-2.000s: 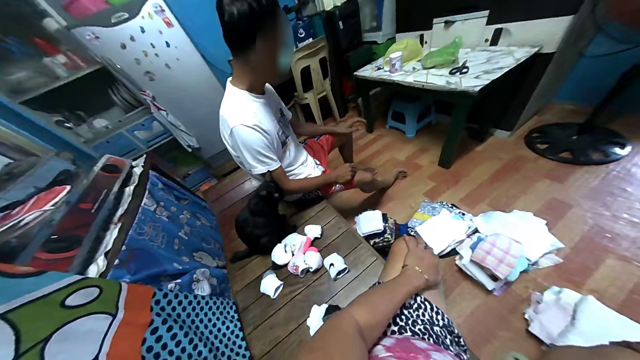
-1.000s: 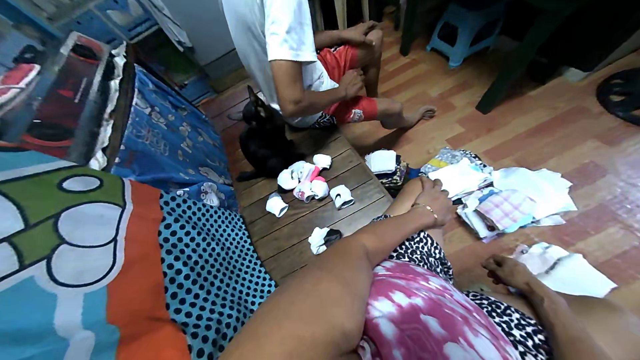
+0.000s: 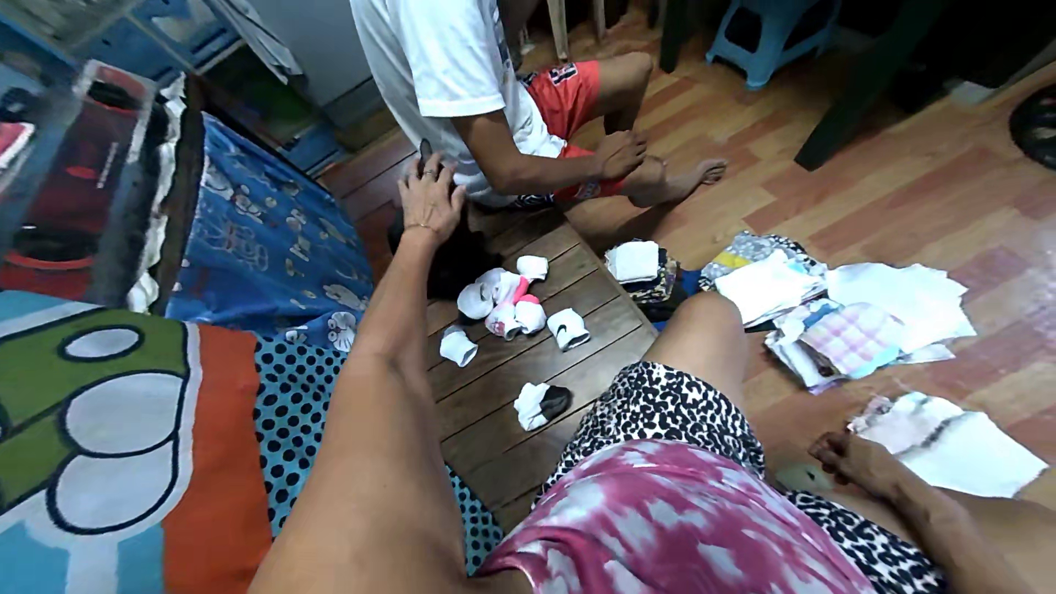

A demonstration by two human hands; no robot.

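Observation:
My left hand (image 3: 432, 198), with a bracelet at the wrist, lies palm down and fingers spread on the head of a black dog (image 3: 458, 260). No object shows in its grasp. Low over my right thigh, my right hand (image 3: 850, 462) is loosely curled, with nothing visible in it. Rolled white and pink socks (image 3: 503, 301) are bunched on a slatted wooden platform (image 3: 487, 441) beside the dog. Single rolled socks (image 3: 568, 328) lie around them, and a white and black pair (image 3: 542, 405) sits nearer me. Folded cloths (image 3: 854, 334) are stacked on the floor.
A person in a white shirt (image 3: 462, 66) sits at the platform's far end, legs reaching onto the floor. More white cloth (image 3: 957, 445) lies beside my right hand. A patterned blanket (image 3: 223, 445) is at my left. Beyond are a blue stool (image 3: 767, 41) and a dark table leg (image 3: 866, 82).
My left hand has moved from my raised knee to the dog's head. My right hand remains by my right thigh. The view has tilted down since the earliest frame.

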